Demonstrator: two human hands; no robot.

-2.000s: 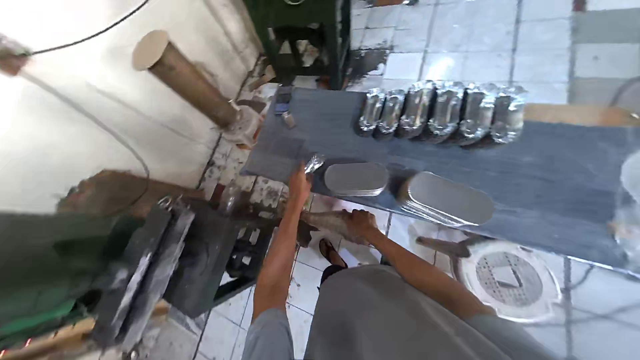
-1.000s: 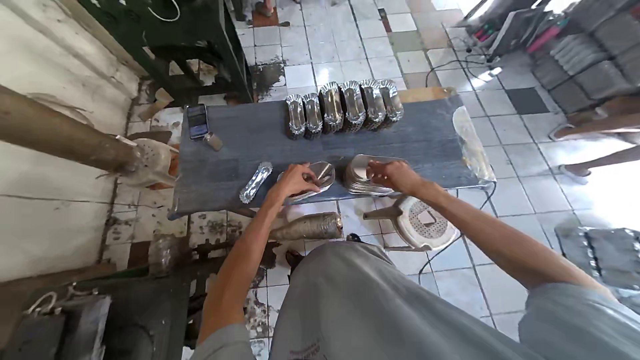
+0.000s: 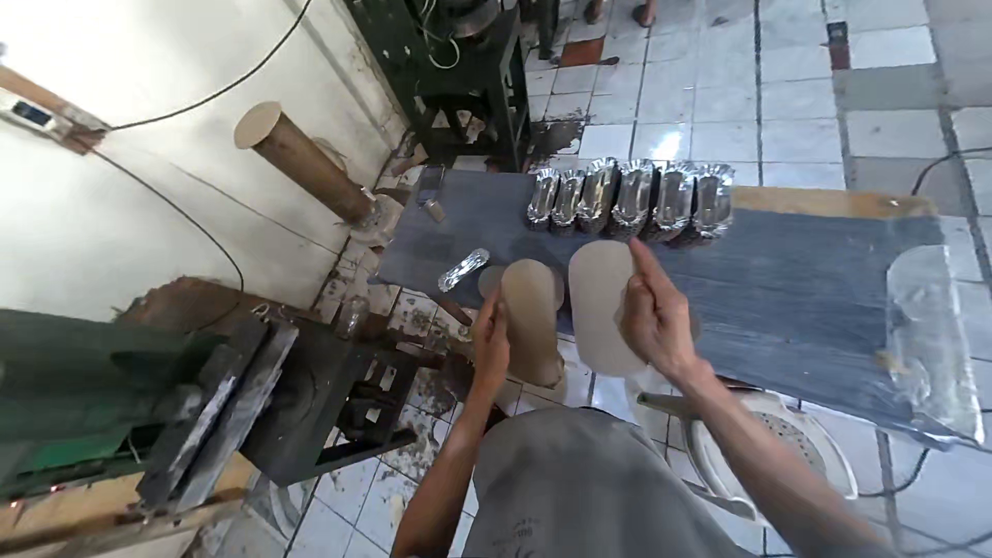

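Observation:
My left hand (image 3: 491, 339) grips an oval flat sheet (image 3: 530, 322), brownish on the face toward me, by its left edge. A paler oval sheet (image 3: 603, 306) is held upright in my right hand (image 3: 657, 314), by its right edge. The two stand side by side over the front of the blue-grey table (image 3: 783, 302). Behind them parts of other oval sheets show, mostly hidden. One small foil tray (image 3: 463, 270) lies left of my left hand. Several stacks of fluted oval foil trays (image 3: 634, 198) stand in a row along the far edge.
A dark metal machine (image 3: 310, 403) stands at the left, near a leaning brown cylinder (image 3: 306, 164). Beyond the table is a dark green machine frame (image 3: 465, 85). A white plastic chair (image 3: 775, 442) is close on my right. A phone (image 3: 431, 182) lies at the table's far left corner.
Both hands have come up from the low piles at the table's front edge, each now with an oval sheet raised in it. The view has swung to the left.

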